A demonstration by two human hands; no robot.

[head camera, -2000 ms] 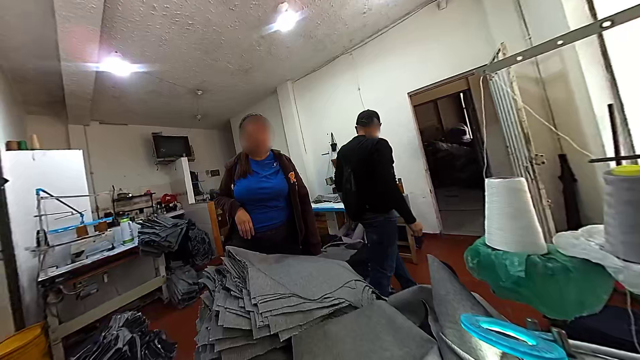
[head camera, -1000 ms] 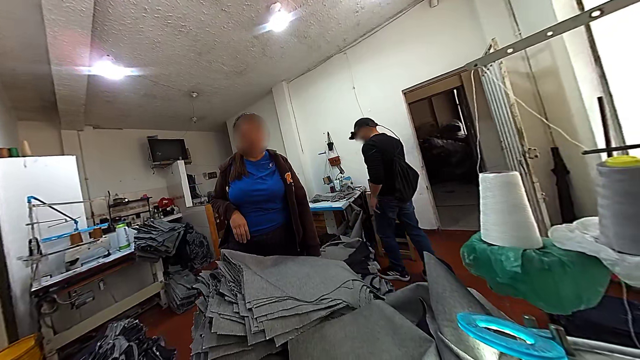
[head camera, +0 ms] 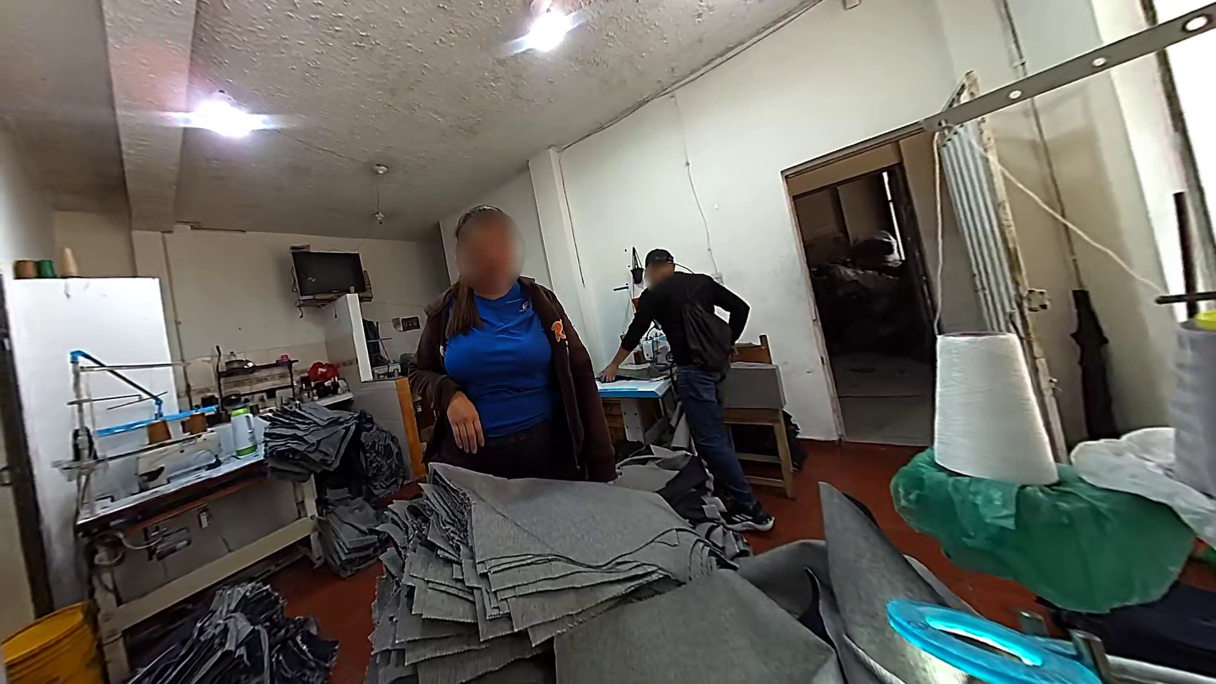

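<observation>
Neither my left hand nor my right hand shows in the head view. Close in front lies a tall stack of cut grey fabric pieces (head camera: pixel 570 541), with looser grey fabric (head camera: pixel 693 632) beside it. At the right, a white thread cone (head camera: pixel 993 408) stands on a green plastic bag (head camera: pixel 1045 541). Below it is a glowing blue ring-shaped part (head camera: pixel 988 641). A person in a blue shirt (head camera: pixel 499 361) and dark jacket stands behind the stack. Further back, a person in black (head camera: pixel 693 323) leans over a blue-edged worktable (head camera: pixel 632 388), one arm stretched onto it.
An industrial sewing machine (head camera: pixel 180 465) stands on a table at left, near bundled fabric (head camera: pixel 309 437). A yellow bucket (head camera: pixel 57 646) and a dark fabric pile (head camera: pixel 237 641) are on the floor. A metal bar (head camera: pixel 1073 71) crosses the upper right, by an open doorway (head camera: pixel 864 304).
The person in black has gone from walking near the stack to the worktable at the back and now bends over it. The person in the blue shirt stays in about the same place.
</observation>
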